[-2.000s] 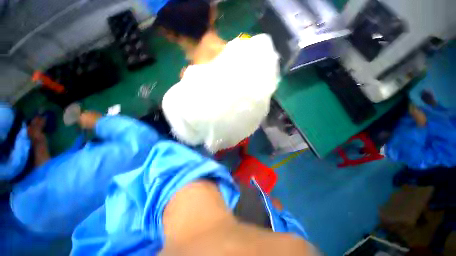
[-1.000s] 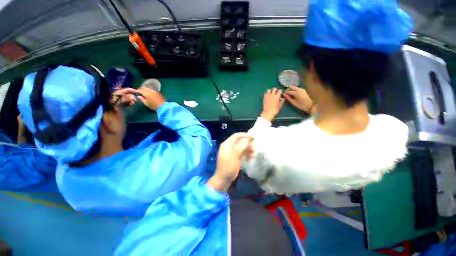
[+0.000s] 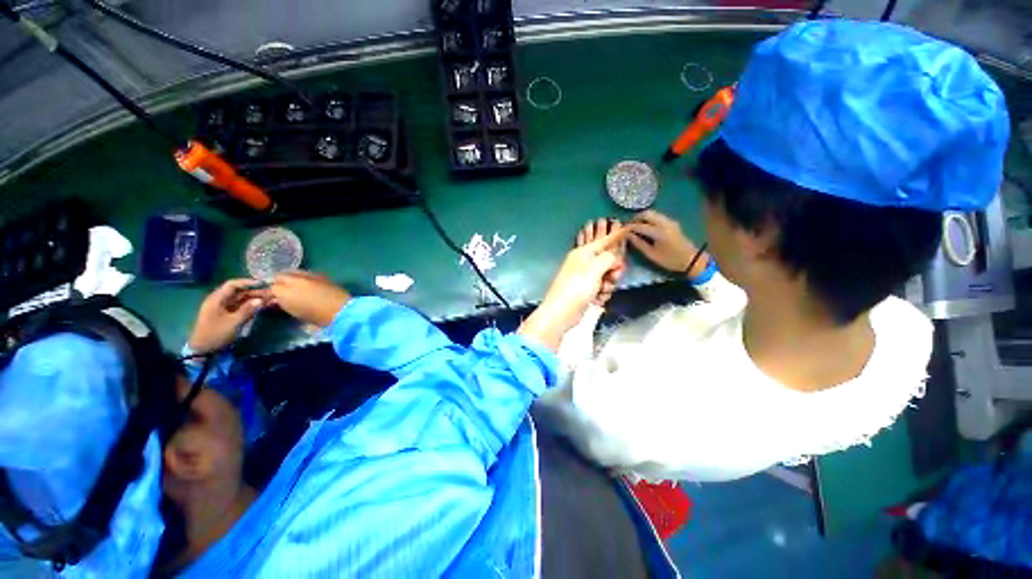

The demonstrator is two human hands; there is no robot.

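Note:
My left hand (image 3: 581, 281), bare below a blue sleeve, reaches forward from the lower middle. Its index finger points at the hands of the person in the white top. It appears to hold nothing; its other fingers are partly curled. That person's hand (image 3: 668, 242) is close to my fingertip, and my hand partly covers their other hand. What they hold is hidden or too small to tell. A round speckled dish (image 3: 631, 183) lies just beyond. My right hand is out of view.
A person in a blue cap works at left beside another speckled dish (image 3: 274, 252). Black parts trays (image 3: 481, 85), orange screwdrivers (image 3: 226, 179) (image 3: 704, 121), a dark blue box (image 3: 179, 248) and white bits (image 3: 487, 249) lie or hang over the green bench. A silver case (image 3: 968, 271) stands right.
The view has steadied and moved nearer the bench. My left hand has moved forward, from near the shoulder of the person in white to their hands, index finger extended.

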